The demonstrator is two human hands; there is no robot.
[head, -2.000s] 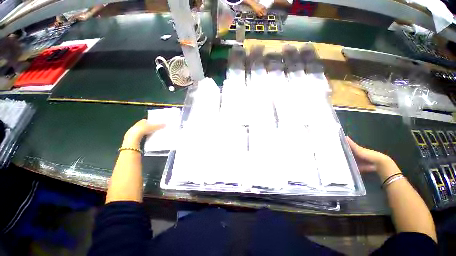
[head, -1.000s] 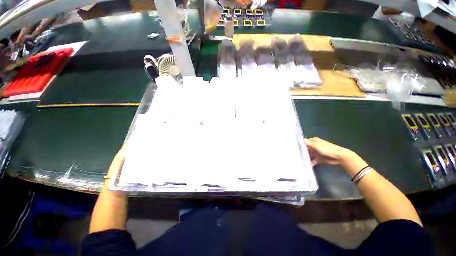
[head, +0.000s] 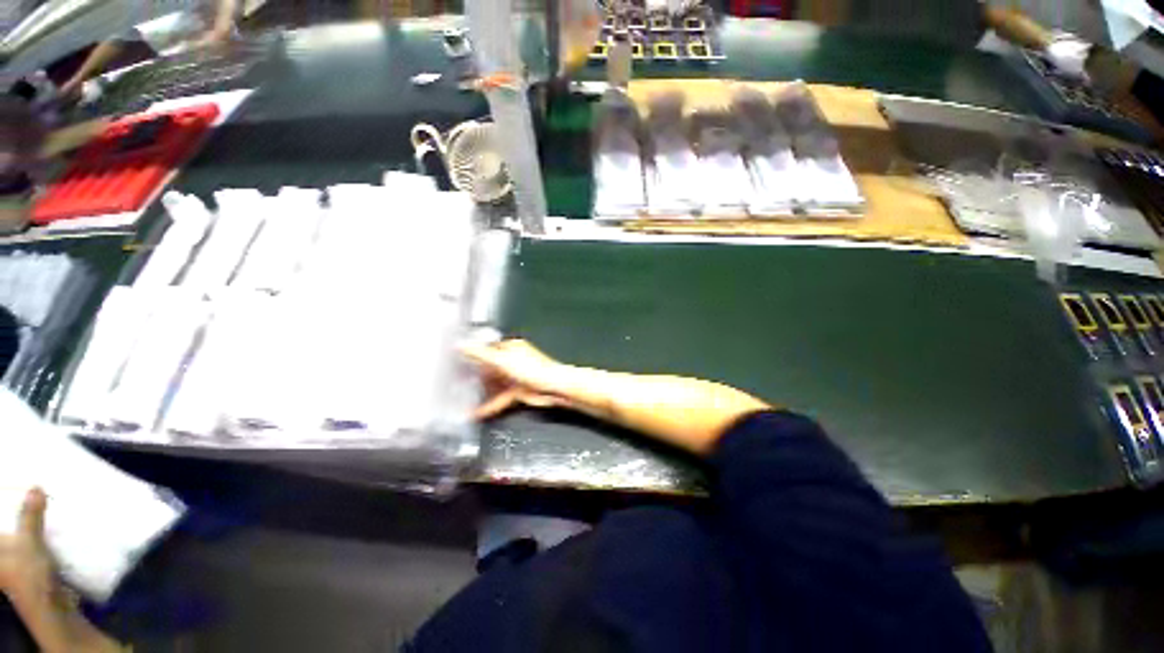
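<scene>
The clear blister tray [head: 460, 396] is full of white sleeved phones [head: 370, 281] and lies on the left part of the green bench. My right hand [head: 504, 376] grips its right edge. My left hand [head: 32, 561] is at the lower left, partly cut off by the picture's edge. It holds a flat white stack of empty sleeves [head: 96, 510] in front of the tray, off the bench's front edge.
Stacked filled trays [head: 38, 300] stand far left. A red tray [head: 128, 166] and a fan [head: 480, 160] by the metal post [head: 504, 102] are behind. Clear-and-grey packs [head: 728, 160] lie on brown board. Bare phones [head: 1130, 415] are far right. Other people's hands show at the back.
The filled tray has moved left along the bench with my right hand on its edge. My left hand has left the tray's side and now holds the white sleeve stack at lower left.
</scene>
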